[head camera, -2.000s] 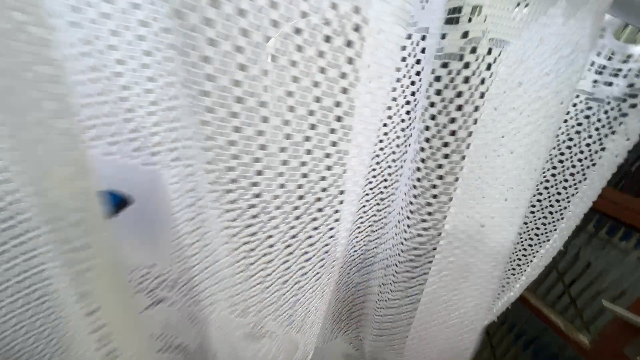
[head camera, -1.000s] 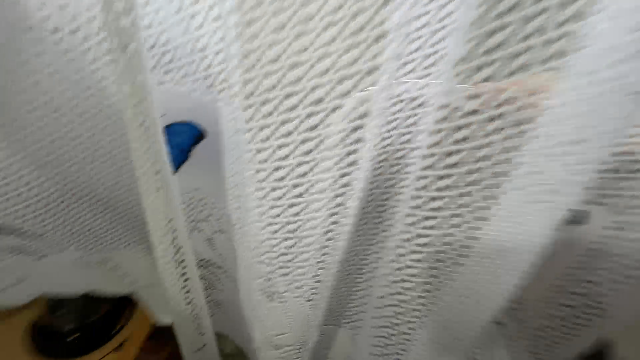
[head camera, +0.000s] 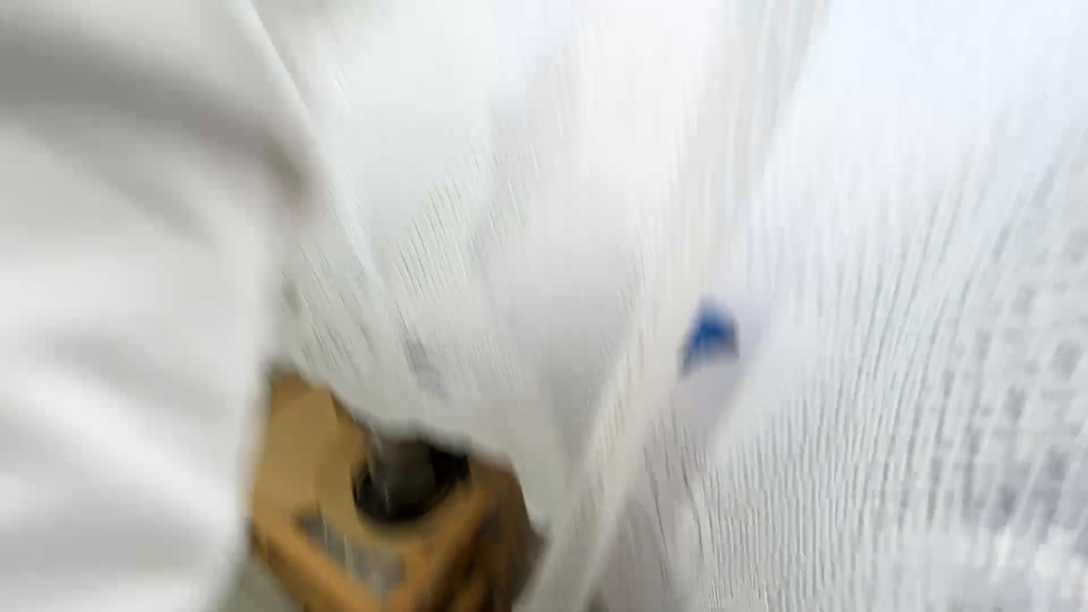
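Note:
White openwork lace fabric (head camera: 892, 365) hangs in folds across the middle and right of the head view, blurred and close to the camera. A small blue patch (head camera: 712, 334) shows among its folds, right of the middle. At the left edge is a smooth white cloth (head camera: 127, 340), possibly a sleeve; the blur leaves this unsettled. Neither my left hand nor my right hand can be made out, so what they hold or touch is hidden.
Below the fabric's scalloped lower edge, at the lower left, stands a yellow-brown wooden piece of furniture (head camera: 314, 476). A dark round object with a grey middle (head camera: 404, 476) sits on or in it.
The view has swung, and the blue patch now lies right of the middle instead of at the left. Smooth white cloth has come in at the left. More of the wooden furniture shows.

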